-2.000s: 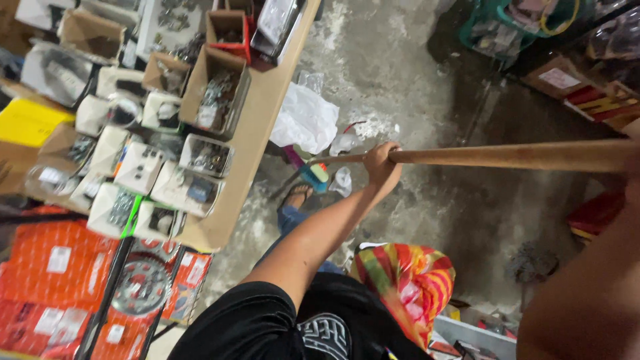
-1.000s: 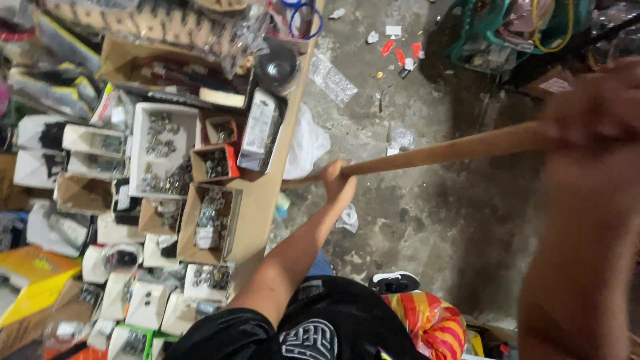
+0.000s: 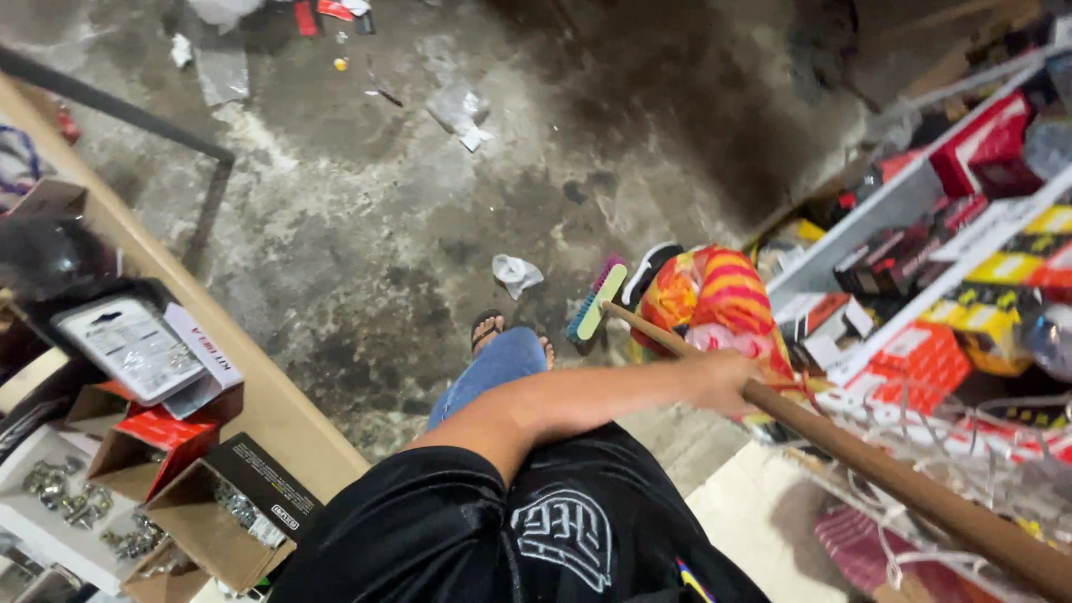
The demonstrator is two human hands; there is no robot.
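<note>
My left hand [image 3: 722, 381] is wrapped around the wooden handle of a push broom [image 3: 888, 481], with that arm reaching across my body to the right. The handle runs from the lower right corner up to a pale green broom head [image 3: 601, 303] with teal and purple bristles. That head lies by the floor, just left of a black and white shoe [image 3: 649, 270] and a red and yellow striped plastic bag [image 3: 712, 293]. A crumpled white plastic bag [image 3: 517, 275] lies to the left of the bristles. My right hand is out of view.
Plastic film [image 3: 459, 109] and small red scraps [image 3: 306, 18] litter the concrete floor ahead. A wooden table edge [image 3: 276, 394] with boxes of metal hardware borders the left. Shelving [image 3: 913, 310] with boxed goods stands at the right. My sandalled foot [image 3: 487, 328] is near the crumpled bag.
My left hand and the broom have swung to the right, and the broom head now shows beside the striped bag. My right hand has left the view. The view has turned.
</note>
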